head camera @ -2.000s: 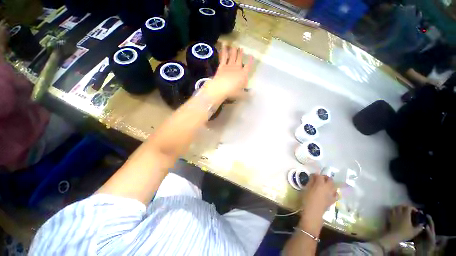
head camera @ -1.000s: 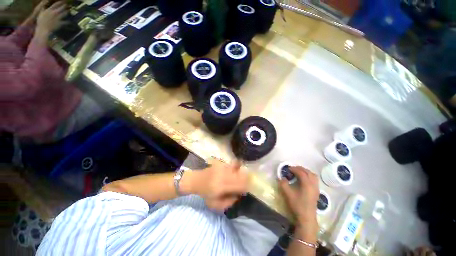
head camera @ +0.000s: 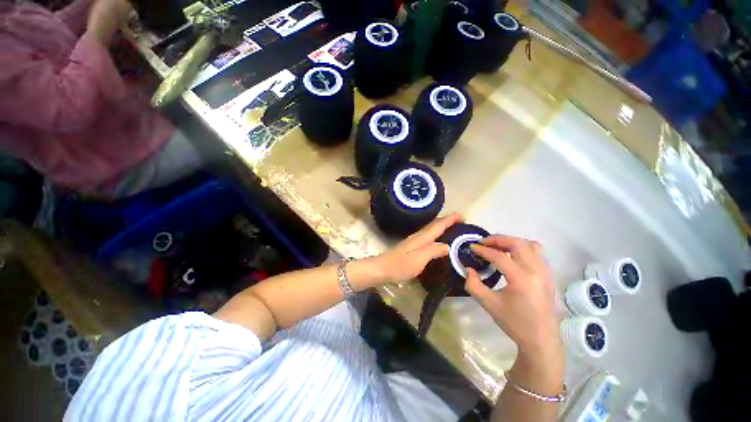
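Note:
A black fabric cylinder (head camera: 441, 288) stands at the table's near edge, a black strap hanging from it over the edge. A white-rimmed label disc (head camera: 473, 255) lies on its top. My left hand (head camera: 416, 254) rests against the cylinder's left side, fingers around its upper rim. My right hand (head camera: 520, 288) is over the top, thumb and fingertips gripping the disc at its face and rim. Finished cylinders (head camera: 406, 198) with white-rimmed logo discs stand grouped beyond my left hand. Stacks of label discs (head camera: 585, 336) lie right of my right hand.
Printed sheets (head camera: 255, 96) lie at upper left, near a person in a pink sleeve (head camera: 62, 74). A plain black cylinder (head camera: 702, 304) lies at right. A white block with blue markings (head camera: 594, 401) is at lower right. A blue crate (head camera: 198, 222) sits below the table.
The disc has moved from the table onto the black cylinder's top with my right hand. My left hand has moved up and right onto the cylinder. The view has shifted.

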